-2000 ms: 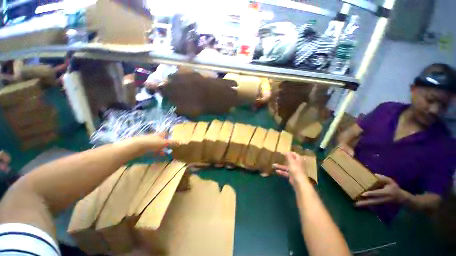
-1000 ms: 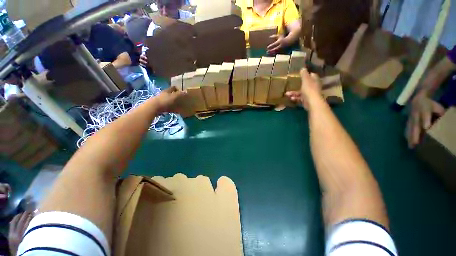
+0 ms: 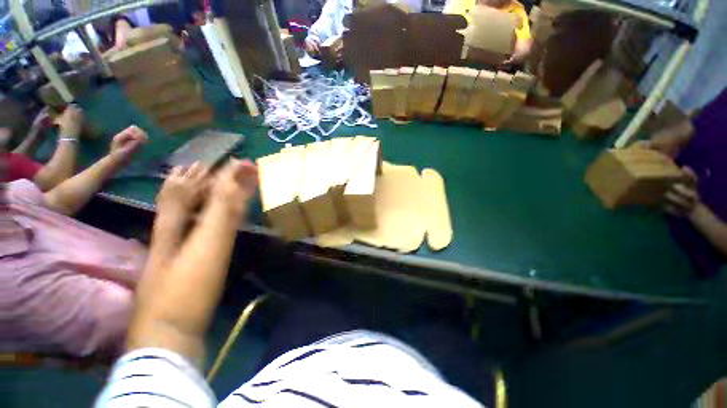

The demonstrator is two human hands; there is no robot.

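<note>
My left hand is raised over the table's front edge, just left of a short row of nested brown mailer boxes. It is blurred; its fingers look apart and I see nothing in it. The row stands at the table's front edge, with a flat open box lid sticking out at its right end. A longer row of nested open boxes stands farther back. My right hand cannot be made out; a small skin-coloured patch at the bottom right edge is unclear.
Tangled white cables lie mid-table. A grey flat slab and stacked closed boxes are at left. A person in pink sits left. A person in purple at right holds boxes. Dark box blanks stand behind.
Both hands have left the long row, which stays at the back. My left hand has come back to the left of the near row. The view has swung, showing my lap and the left neighbour.
</note>
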